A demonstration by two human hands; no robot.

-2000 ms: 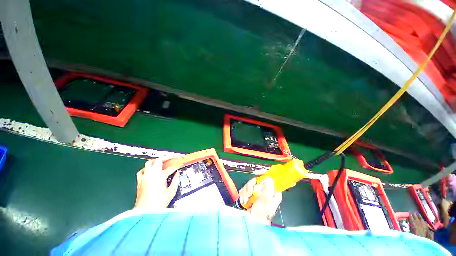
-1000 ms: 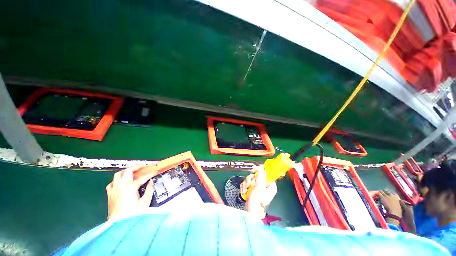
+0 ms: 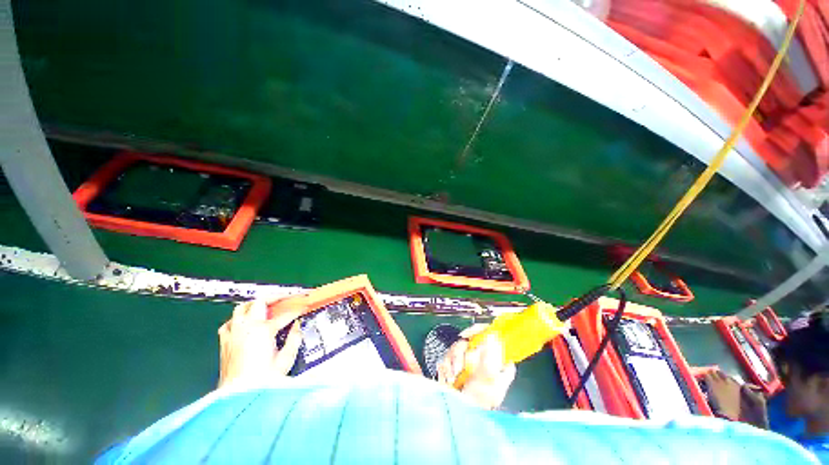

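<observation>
An opened unit (image 3: 332, 329) with a silvery board and a large white rectangle lies in a red-orange foam tray (image 3: 386, 320) in front of me. Its near end is hidden by my blue sleeve or clothing. My left hand (image 3: 253, 343) grips the tray's left side, thumb over the edge. My right hand (image 3: 480, 368) is closed around the yellow power screwdriver (image 3: 520, 334), right of the tray. Its tip is hidden. A dark round mesh-like patch (image 3: 440, 343) shows between the tray and my right hand.
Stacked red trays (image 3: 627, 354) with a unit stand right of the driver. Framed units (image 3: 462, 254) lie on the conveyor beyond the worn white rail (image 3: 182, 283). A yellow cord (image 3: 704, 177) rises right. A person (image 3: 804, 372) is at far right. Red foam (image 3: 718, 64) fills the upper shelf.
The view has shifted. Two seconds ago the driver's lower end was at the tray's right edge; now my right hand is a little off it, and the mesh-like patch shows between them. My left hand keeps its hold.
</observation>
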